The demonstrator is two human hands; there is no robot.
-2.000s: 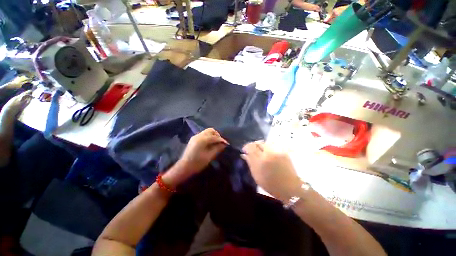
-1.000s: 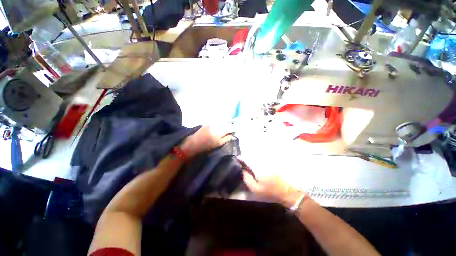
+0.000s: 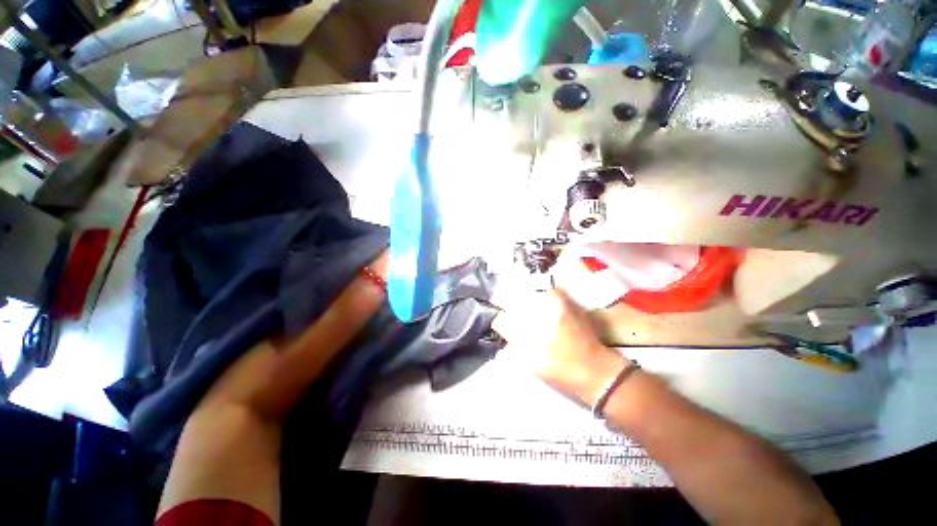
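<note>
The dark grey garment piece [image 3: 267,267] lies bunched on the white table left of the needle area, its right end [image 3: 457,308] reaching the brightly lit spot. My right hand [image 3: 550,334] is at that end, close to the presser foot area [image 3: 539,252]; its fingertips are washed out by glare and touch the cloth edge. My left hand [image 3: 365,293] lies on the cloth, its fingers hidden behind the blue lamp head [image 3: 413,236], so its grip does not show. The cream lockstitch machine [image 3: 678,154] stands at the right.
A red plastic bag [image 3: 688,288] with white contents lies under the machine arm. Yellow-green snips [image 3: 817,352] lie at the right. A red flat case [image 3: 82,269] and black-handled scissors [image 3: 39,334] are at the left. A printed ruler [image 3: 493,448] runs along the front edge.
The view has moved closer to the machine. The garment piece has come from in front of me to the needle area, and both hands have moved with it.
</note>
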